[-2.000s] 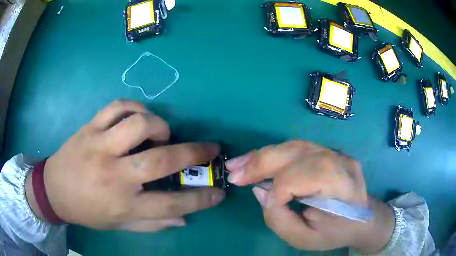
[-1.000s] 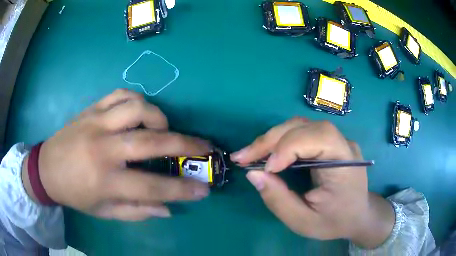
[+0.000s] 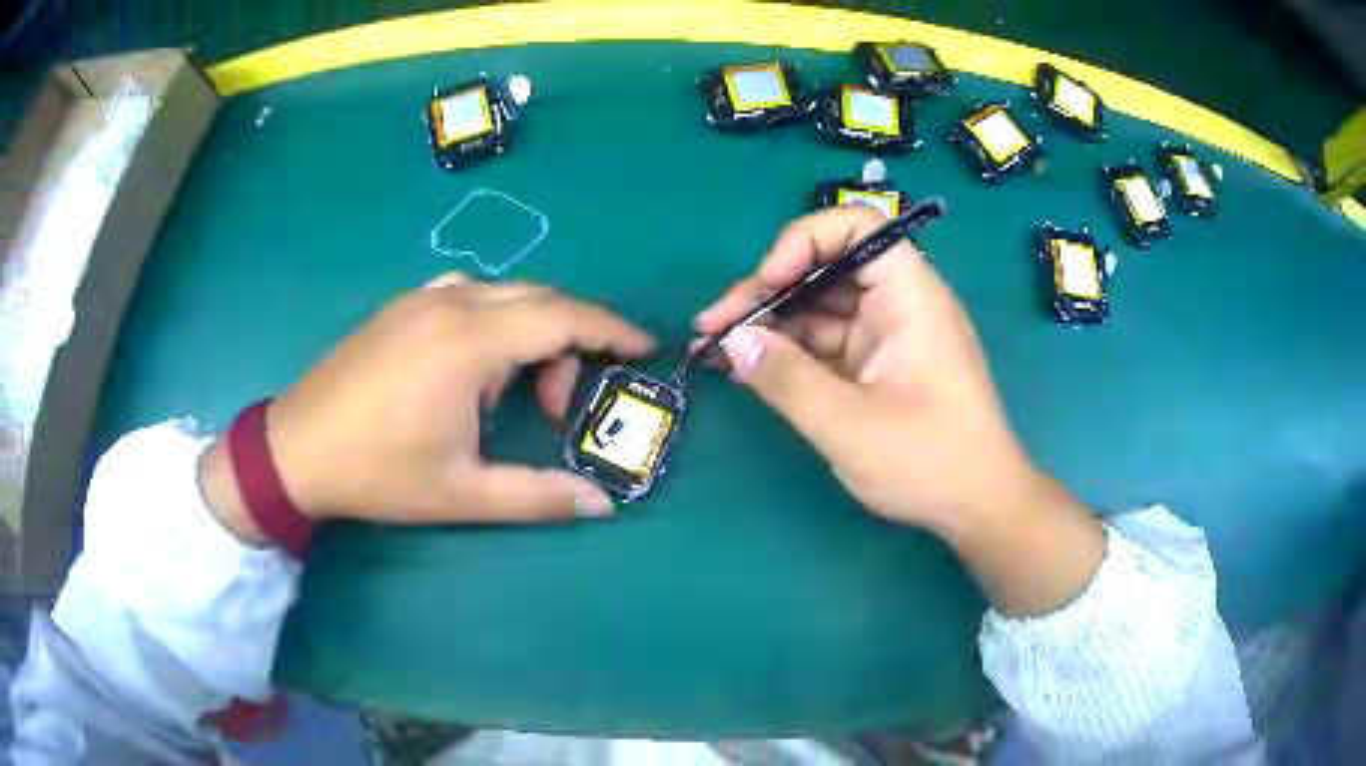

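A black squarish watch module [image 3: 628, 433] with a yellow-edged pale centre and a small dark part over it lies on the green mat. My left hand [image 3: 435, 404] holds it from the left, fingers at its top and thumb at its lower edge. My right hand [image 3: 884, 367] holds dark tweezers [image 3: 833, 271] like a pen. The tweezer tips are at the module's upper right corner; whether they touch it I cannot tell. My right hand partly hides another module [image 3: 869, 198] behind it.
A thin pale-blue loop [image 3: 490, 229] lies beyond my left hand. One module [image 3: 468, 120] lies at the back left; several more [image 3: 1076, 273] lie at the back and right. A cardboard box [image 3: 150, 165] stands at the left. Yellow tape [image 3: 599, 26] edges the green mat [image 3: 719, 599].
The view has shifted and shows more of the bench. The held module is now turned and less covered by my left fingers. The tweezers now slant up to the right, tips at the module's corner.
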